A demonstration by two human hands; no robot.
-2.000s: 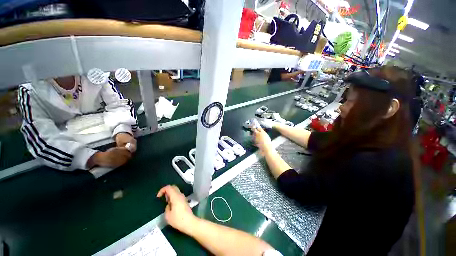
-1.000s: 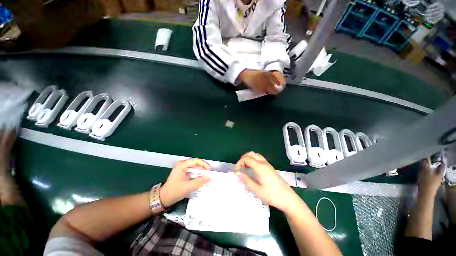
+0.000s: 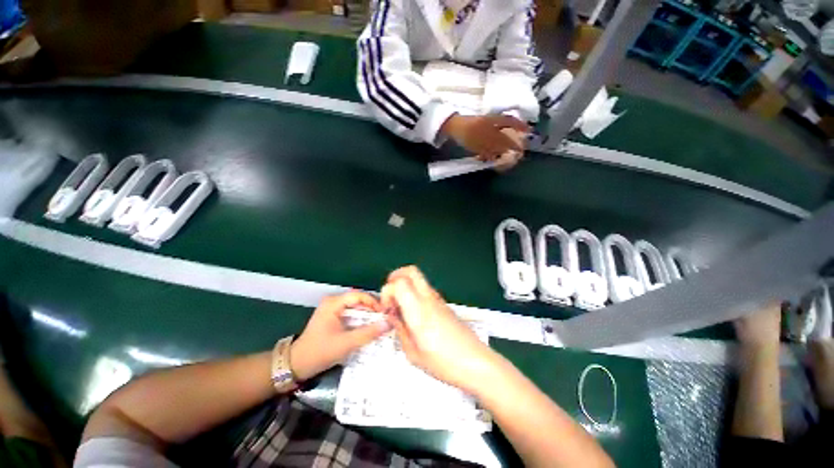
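Observation:
A white label sheet [image 3: 384, 388] with a faint grid of marks lies in front of me at the near side. My left hand [image 3: 338, 334] holds its top left edge between thumb and fingers. My right hand [image 3: 425, 320] is over the sheet, its fingertips close together and meeting my left fingertips at the top edge. Whether a label is pinched in the right fingertips cannot be seen. White looped plastic units stand in rows on the green belt, one row at the left [image 3: 165, 206] and one at the right [image 3: 555, 265].
A person opposite holds a narrow white strip [image 3: 457, 168]. A slanting grey post [image 3: 677, 292] rises at the right, near a thin pale ring [image 3: 597, 395] and bubble wrap [image 3: 690, 411]. Another worker's arm [image 3: 759, 375] is at the far right. A metal rail [image 3: 183, 270] crosses before me.
The view turned from the right to face the sheet. In the last second, my right hand moved left to meet my left fingertips. The rows of units shifted left.

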